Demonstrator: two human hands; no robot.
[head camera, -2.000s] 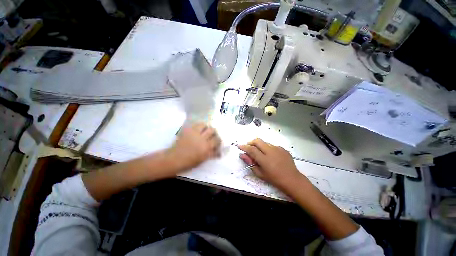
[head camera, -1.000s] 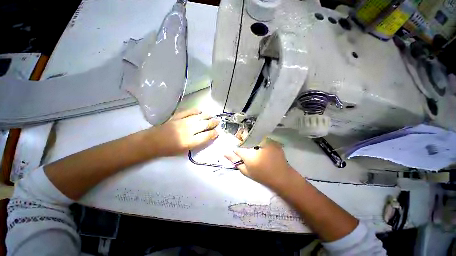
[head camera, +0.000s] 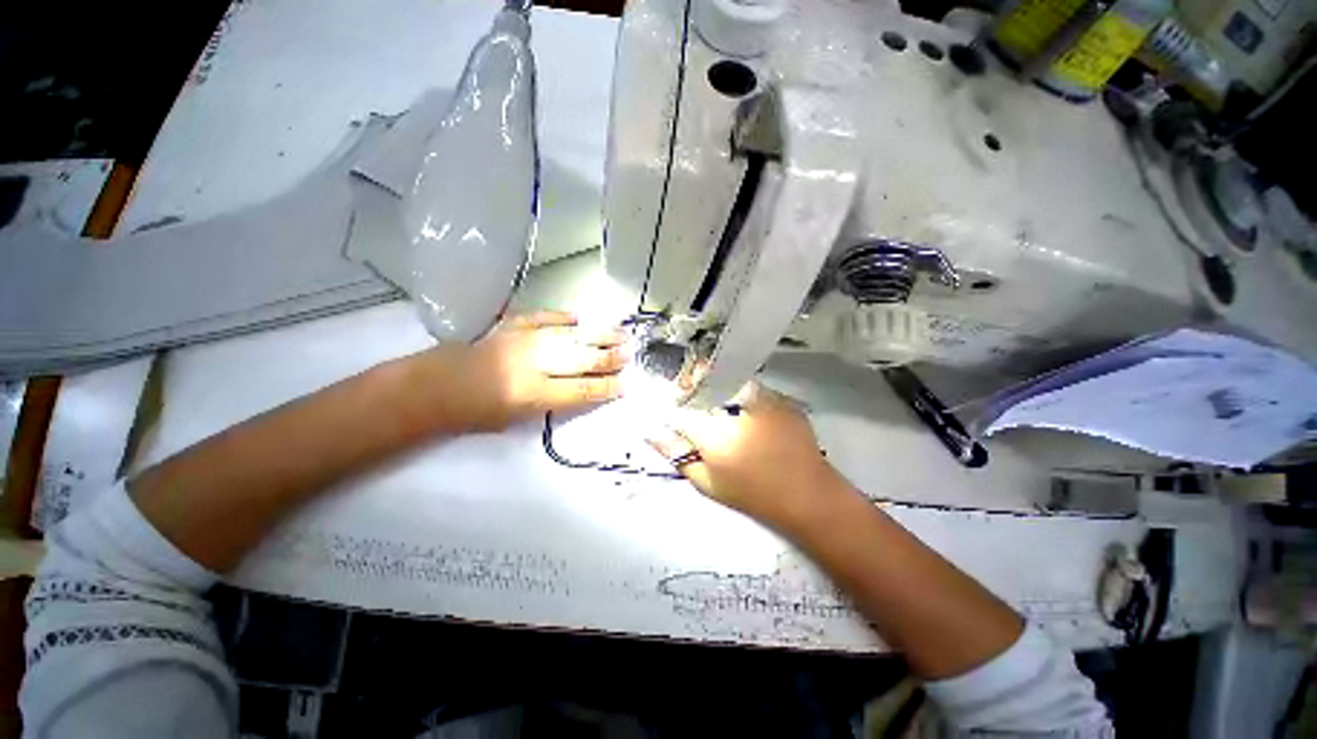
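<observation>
A pale curved cloth piece (head camera: 589, 438) with a dark edge line lies on the table at the needle, washed out by glare. My left hand (head camera: 542, 373) lies on its left part, fingers stretched towards the needle. My right hand (head camera: 751, 451) is bent over its right part, fingertips close to the presser foot (head camera: 664, 358), with a dark band on one finger. Glare and the machine head (head camera: 722, 188) partly hide the fingertips and the needle. A stack of pale grey cut pieces (head camera: 217, 282) lies at the left.
A plastic-wrapped lamp head (head camera: 474, 202) hangs left of the needle, in front of the stack's end. A slim black-handled tool (head camera: 939, 419) lies on the machine bed beside paper sheets (head camera: 1170, 397). A yellow-labelled bottle (head camera: 1091, 51) stands behind the machine. The table's front edge runs below my forearms.
Two seconds ago my left hand was drawing a pale piece from the stack, apart from my right. Both hands are now at the needle. The view moved closer; over the last second they barely moved.
</observation>
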